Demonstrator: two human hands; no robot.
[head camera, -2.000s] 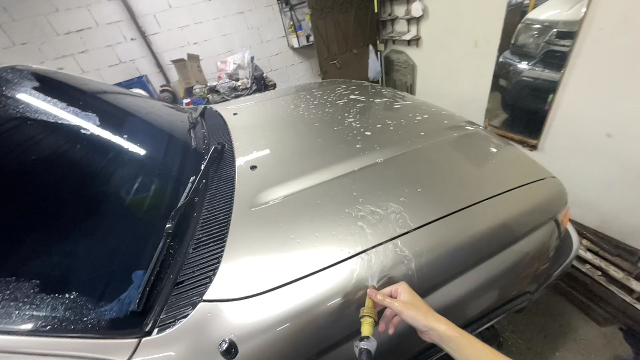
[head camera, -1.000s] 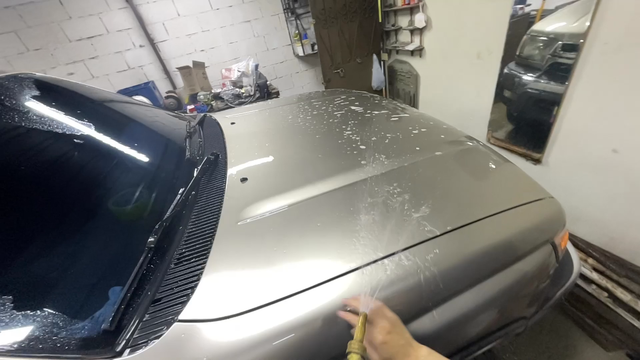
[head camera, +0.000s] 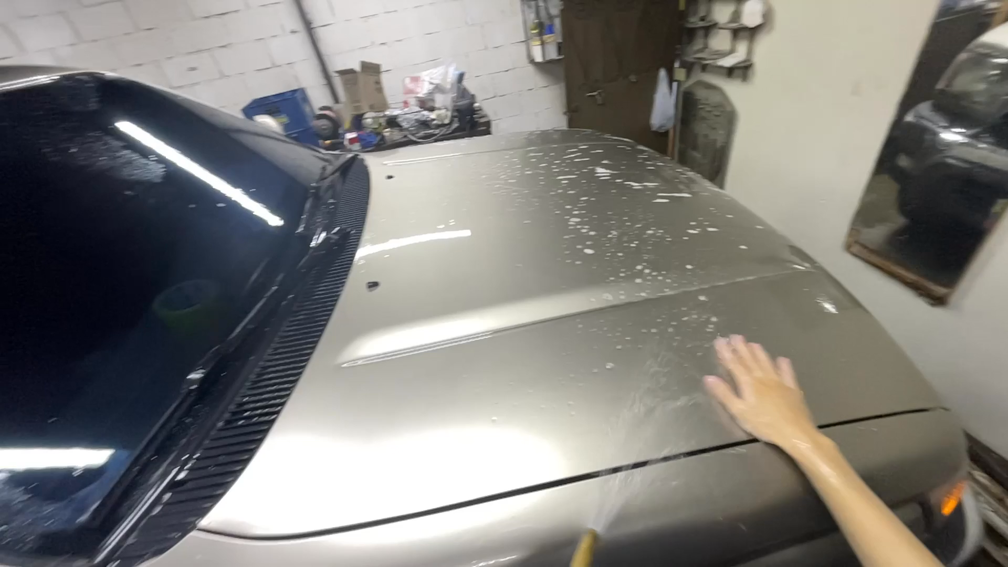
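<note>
Over the front of the wet silver-beige car hood (head camera: 488, 378), my right hand (head camera: 768, 405) is spread palm down with its fingers apart. It is on or just above the paint; contact cannot be told for certain. At the bottom edge, only the tip of a brass-coloured spray nozzle (head camera: 584, 547) shows, with a fan of water rising from it onto the hood, left of my right hand. What holds the nozzle lies below the view, and my left hand is not seen. White foam drops (head camera: 602, 171) dot the hood's far half.
Left are the dark windshield (head camera: 157, 260), a wiper and the cowl grille (head camera: 276, 386). Behind the car stand a blue crate (head camera: 283, 114), a cardboard box (head camera: 362, 87), bags and a brown door (head camera: 622, 71). A framed mirror (head camera: 906, 197) is at the right wall.
My right hand was at the nozzle in the earlier frames; it has let go and moved forward and right over the hood. Water now sprays in a wider fan.
</note>
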